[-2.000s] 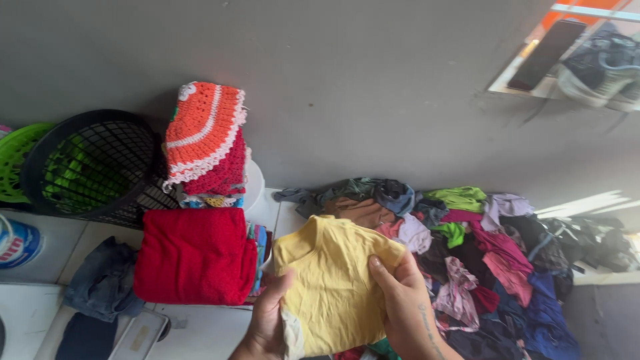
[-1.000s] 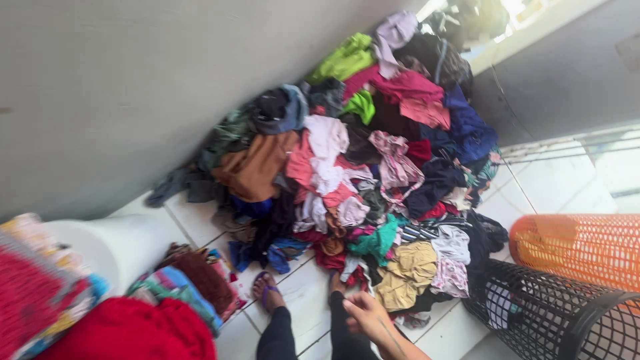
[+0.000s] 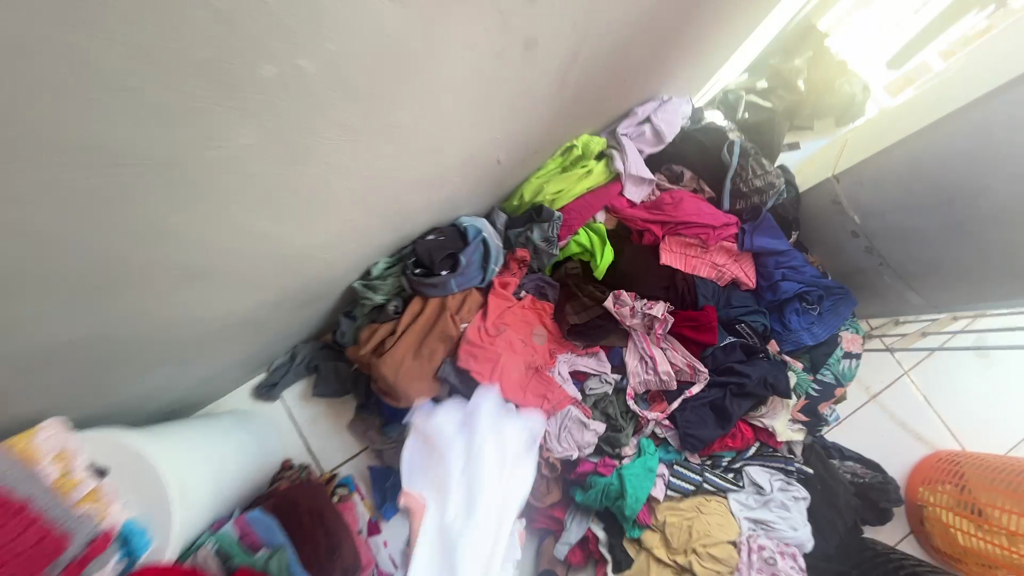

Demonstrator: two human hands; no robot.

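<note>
A blurred white garment (image 3: 472,480) hangs raised in front of the clothes pile, at the bottom centre. Neither of my hands can be made out; a pinkish patch at the garment's left edge is too blurred to name. Behind the garment lie a coral-red shirt (image 3: 520,344), a brown cloth (image 3: 420,344) and a pink striped garment with ties (image 3: 652,344). Lower right in the pile are a green cloth (image 3: 624,484), a mustard-yellow cloth (image 3: 692,532) and a light grey one (image 3: 772,508).
A grey wall (image 3: 240,200) borders the pile. An orange plastic basket (image 3: 968,508) lies at the lower right on white floor tiles (image 3: 952,384). A white bucket (image 3: 200,472) and folded textiles (image 3: 308,520) are at the lower left. Bright light falls in at the upper right.
The yellow garment held in both hands two seconds ago is out of them. A pale cloth that lay over the coral shirt has left that spot, and a white garment is raised. The view has swung.
</note>
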